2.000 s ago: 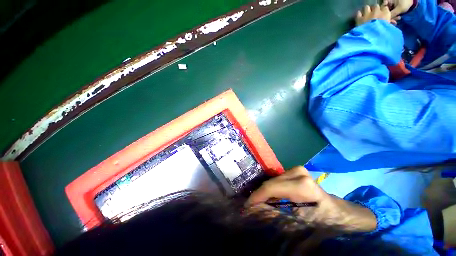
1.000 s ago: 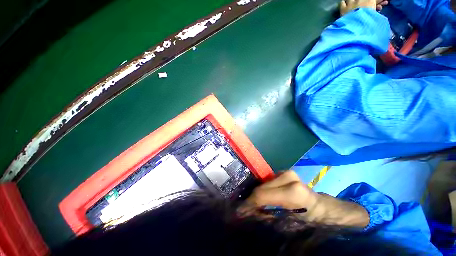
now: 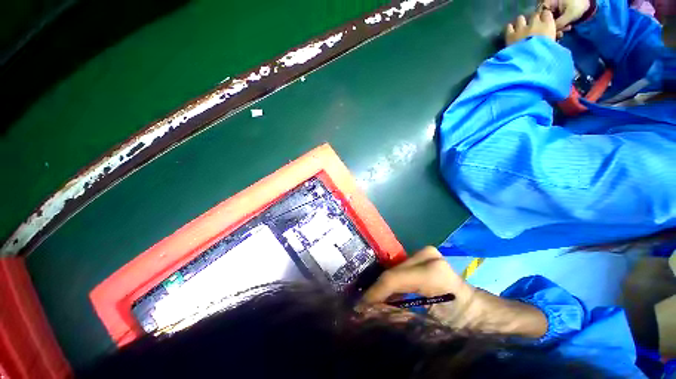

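Observation:
An open tablet [image 3: 300,200] lies in a red-orange foam frame [image 3: 211,215] on the green bench. Its white battery [image 3: 237,270] and silver shield cans [image 3: 326,240] show. My right hand [image 3: 437,292] is at the tablet's lower right corner, shut on slim black tweezers [image 3: 422,301] held like a pen. The tweezer tips are hidden behind fingers and hair. Dark hair covers the bottom of the view and the tablet's near edge. My left hand is not in view.
A worker in a blue smock [image 3: 519,148] sits at the right, hands at the top right. A chipped brown-and-white rail [image 3: 178,115] edges the green belt at upper left. A red block [image 3: 30,326] stands at lower left. A small white scrap [image 3: 257,113] lies on the bench.
The view has shifted slightly. My right hand stays at the same tablet corner with the tweezers, whose shaft now lies tilted a little differently. The neighbour's hands show more than one second ago.

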